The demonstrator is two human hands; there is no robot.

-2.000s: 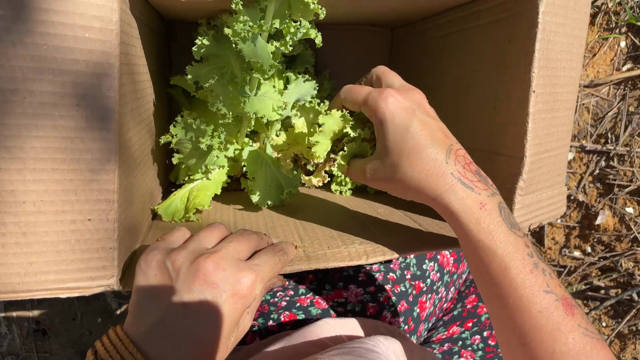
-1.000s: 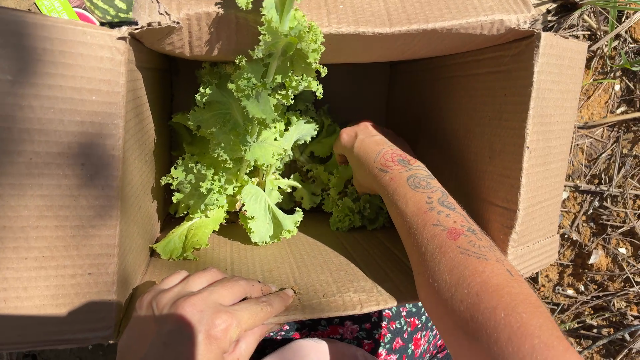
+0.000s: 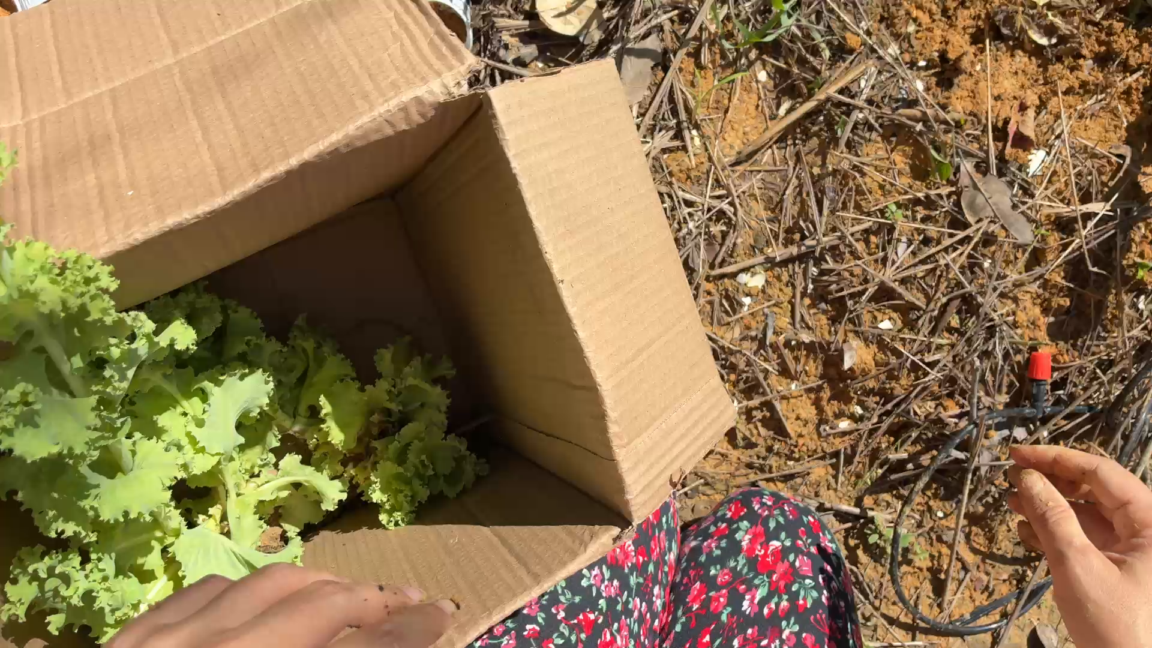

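Observation:
Frilly green lettuce plants [image 3: 225,423] lie inside an open cardboard box [image 3: 576,297], filling its left part. My left hand [image 3: 297,612] rests on the box's near flap at the bottom, with dark soil specks on its fingers; its palm is cut off by the frame. Over the ground at the lower right is my right hand [image 3: 1080,540], fingers curled with the thumb near the index finger, and nothing visible in them. Near that hand are a thin black irrigation tube [image 3: 900,558] and a small sprinkler fitting with a red cap [image 3: 1039,366].
Dry straw, twigs and leaves [image 3: 810,234] cover orange soil right of the box. Floral-patterned fabric [image 3: 756,567] covers my legs beside the box's near right corner. Part of a white rounded object [image 3: 454,16] shows behind the box.
My right hand has come out of the box, away from the lettuce, to the ground at the right. My left hand stays at the near flap. The view has swung right.

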